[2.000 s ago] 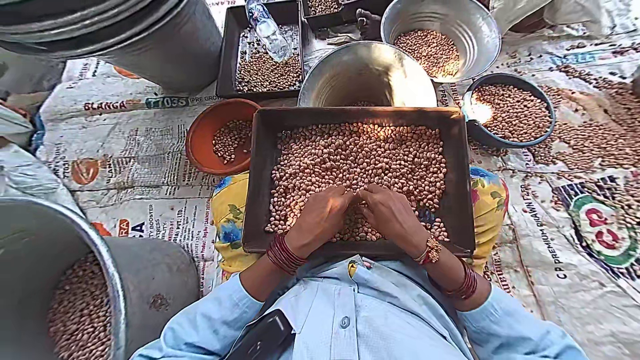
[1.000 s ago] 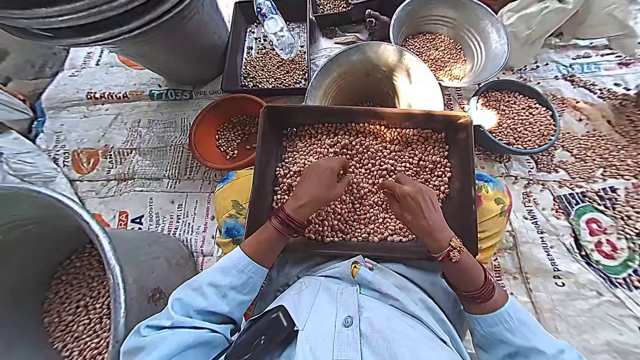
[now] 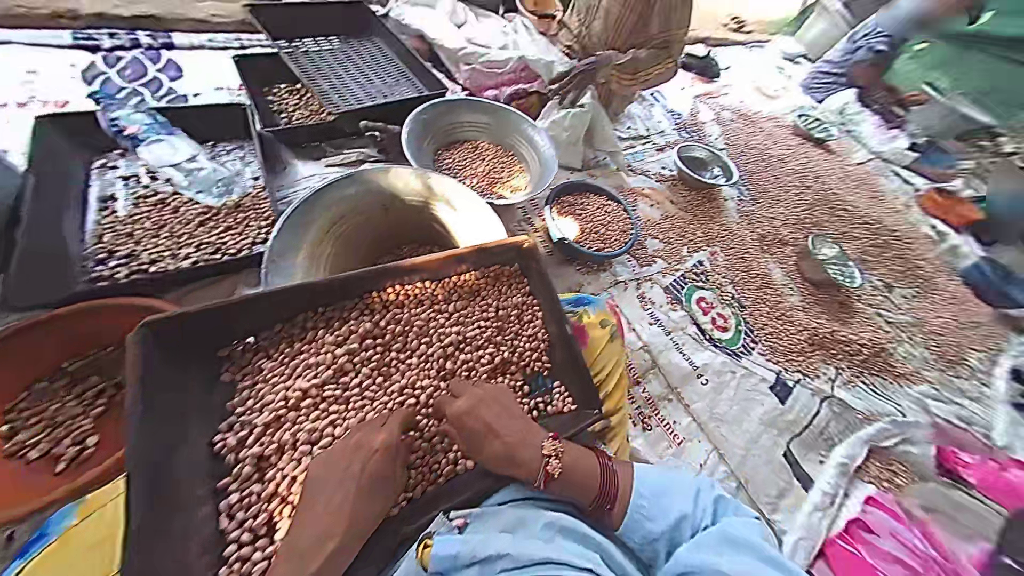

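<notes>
A dark rectangular tray (image 3: 172, 384) full of reddish-brown shelled nuts or beans (image 3: 376, 344) lies tilted across my lap. My left hand (image 3: 360, 468) rests on the nuts near the tray's lower middle, fingers bent down. Just right of it, my right hand (image 3: 488, 420) touches the nuts too, fingertips curled. The fingertips of both hands are partly hidden, so whether they pinch any nut cannot be seen. A small dark piece (image 3: 538, 384) lies among the nuts to the right of my right hand. Bangles and a bracelet circle my right wrist.
An orange bowl (image 3: 88, 320) sits left; a large metal basin (image 3: 320, 216) stands behind the tray. Beyond are a metal bowl (image 3: 524, 132), a dark-rimmed bowl (image 3: 624, 248) and a tray with a plastic bottle (image 3: 172, 152). Nuts cover sacks (image 3: 696, 416) at right. Another person (image 3: 860, 68) sits far right.
The view has swung to the right. My hands, apart one second ago, are now closer together over the nuts.
</notes>
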